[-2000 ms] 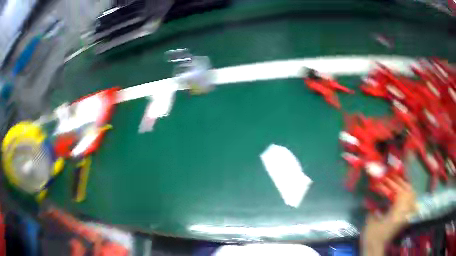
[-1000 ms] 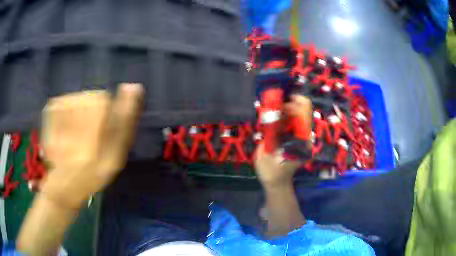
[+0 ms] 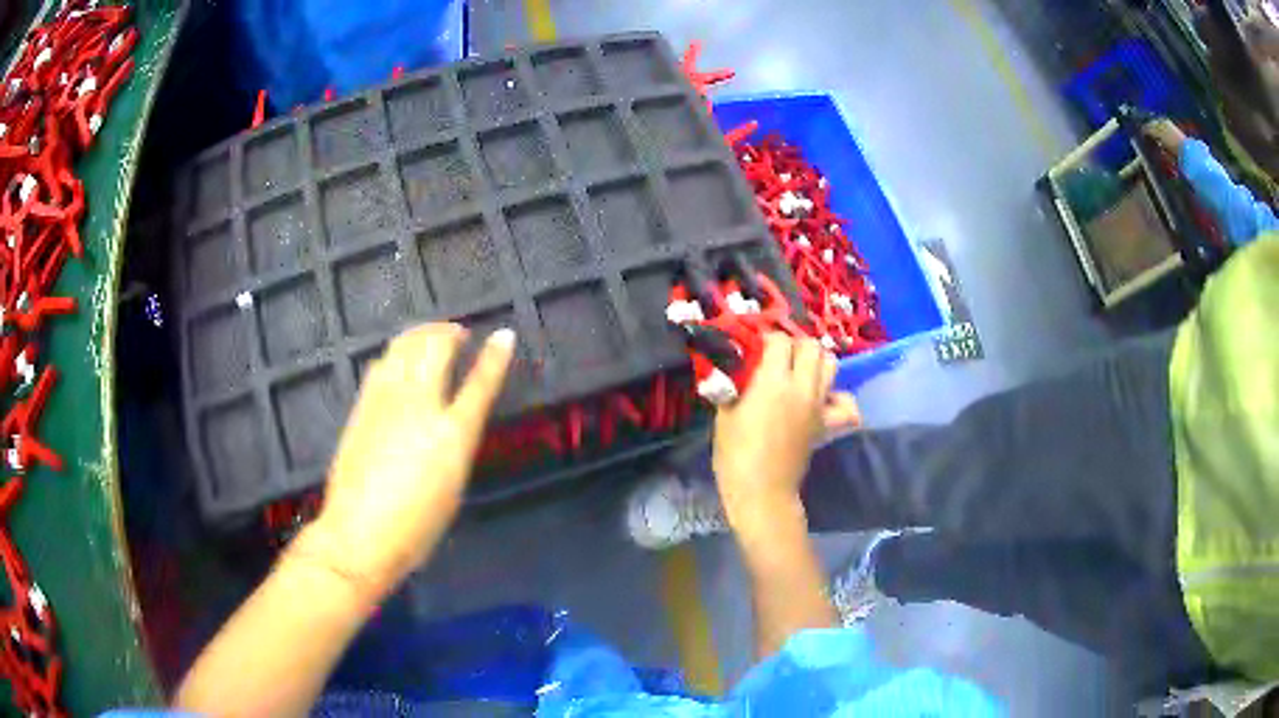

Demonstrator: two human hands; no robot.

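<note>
A large dark compartment tray [image 3: 452,261] with a grid of empty pockets lies in front of me on top of a layer of red clamps, whose handles show under its near edge. My right hand [image 3: 776,407] is at the tray's near right corner, holding several red spring clamps [image 3: 736,337] with white labels. Dark pieces show at their jaws. My left hand [image 3: 414,428] is over the tray's near edge, fingers apart, holding nothing.
A blue bin [image 3: 898,267] full of red clamps stands on the floor right of the tray. A green bench [image 3: 105,309] with loose red clamps is at far left. A person in a yellow-green smock [image 3: 1234,463] is at right. A framed cart [image 3: 1115,211] stands upper right.
The view has turned from the bench to the tray stack. The dark tray now lies over the clamps that showed before. My left hand has moved right, onto the tray's edge; my right hand still holds clamps.
</note>
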